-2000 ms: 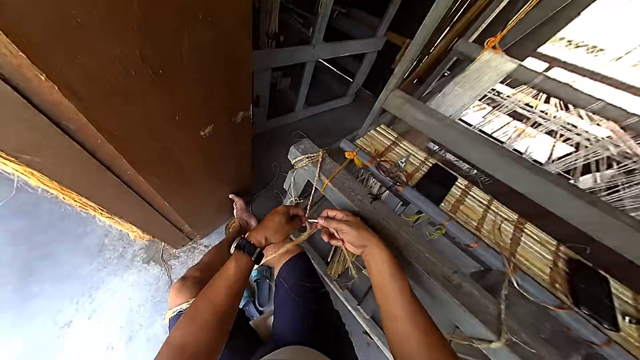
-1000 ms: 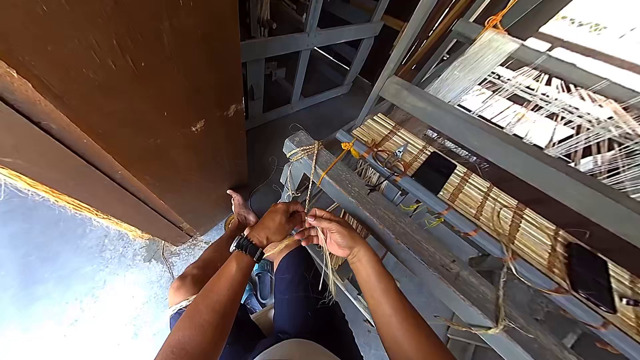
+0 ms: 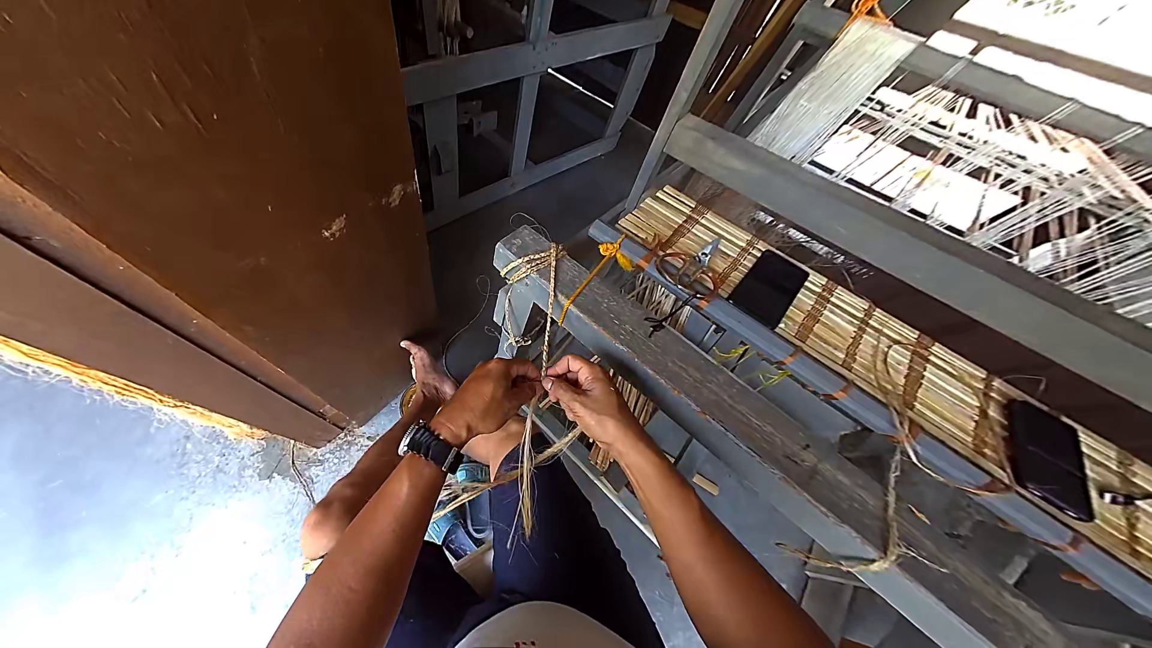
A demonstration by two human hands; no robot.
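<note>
A braided natural-fibre cord [image 3: 550, 306] runs down from its wraps around the end of a grey wooden beam [image 3: 630, 324]. At the cord's lower end, my left hand [image 3: 490, 396] pinches the fibres between thumb and fingers. My right hand [image 3: 585, 396] pinches them from the other side, its fingertips nearly touching the left ones. Loose fibre strands [image 3: 526, 486] hang below both hands, over my lap. The exact hold of each fingertip on single strands is partly hidden.
A wooden loom frame [image 3: 810, 207] with white threads [image 3: 837, 81] stands at right. On a woven slat mat [image 3: 864, 342] lie two black phones [image 3: 768, 288] and small scissors [image 3: 708, 252]. An orange cord [image 3: 585, 288] crosses the beam. A brown door panel [image 3: 225, 180] rises at left.
My two hands have drawn closer together at the cord. The loose strands now hang straighter below them, where two seconds ago one bundle slanted between the hands.
</note>
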